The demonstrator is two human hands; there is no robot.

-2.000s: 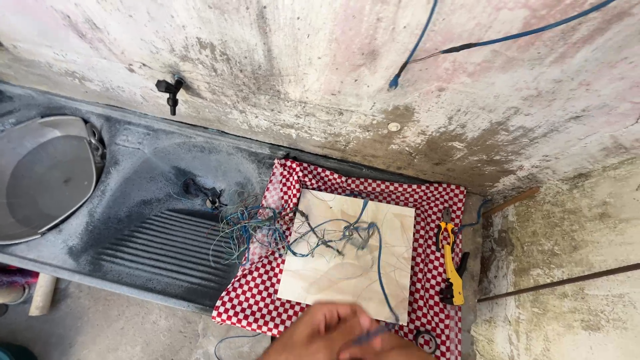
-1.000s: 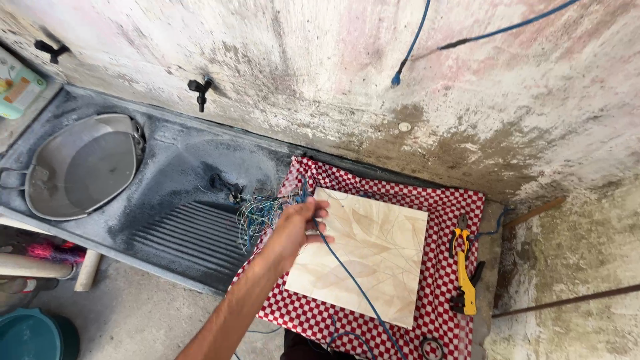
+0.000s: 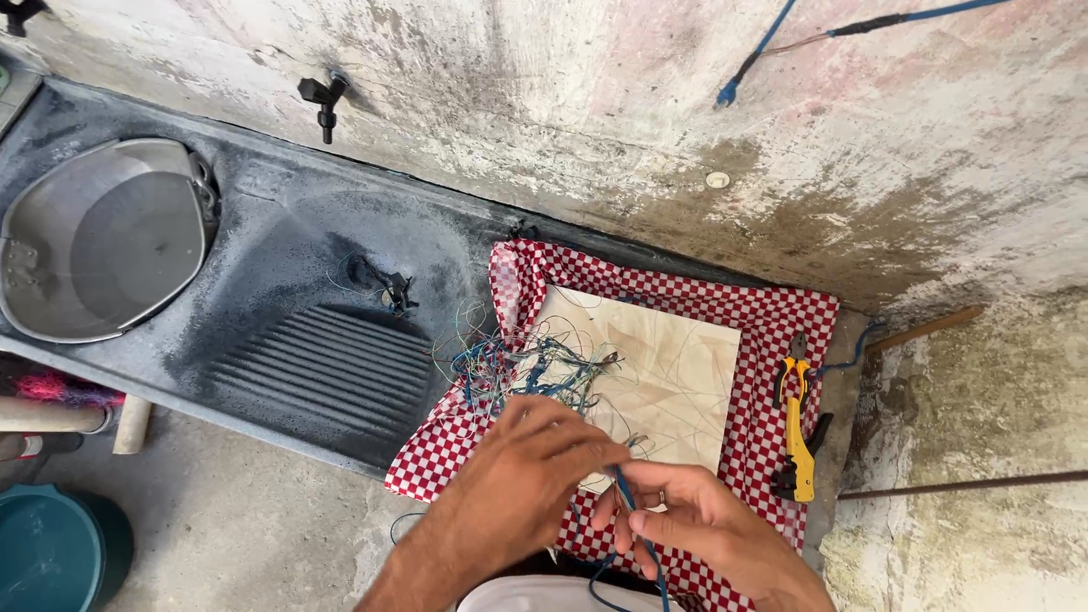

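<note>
My left hand (image 3: 540, 476) has its fingertips closed at the end of a blue cable (image 3: 650, 552), over the near edge of a beige marbled tile (image 3: 671, 365). My right hand (image 3: 693, 518), with a ring on one finger, holds the same cable just below, and the cable hangs toward my lap. A tangle of thin wires and blue sheath scraps (image 3: 544, 365) lies on the tile's left side and the red checkered cloth (image 3: 425, 459). Yellow-handled pliers (image 3: 790, 365) and a yellow wire stripper (image 3: 799, 459) rest on the cloth at the right.
A dark sink with a ribbed washboard (image 3: 331, 382) holds a metal basin (image 3: 127, 246) at left. A black tap (image 3: 325, 104) juts from the stained wall, where blue cables (image 3: 756, 55) hang. A teal bucket (image 3: 59, 544) stands on the floor. A wooden stick (image 3: 926, 330) leans at right.
My left hand has moved from the wire tangle down to the right, to the cable end. My right hand has come into view on the cable. More wire scraps now lie on the tile's left side.
</note>
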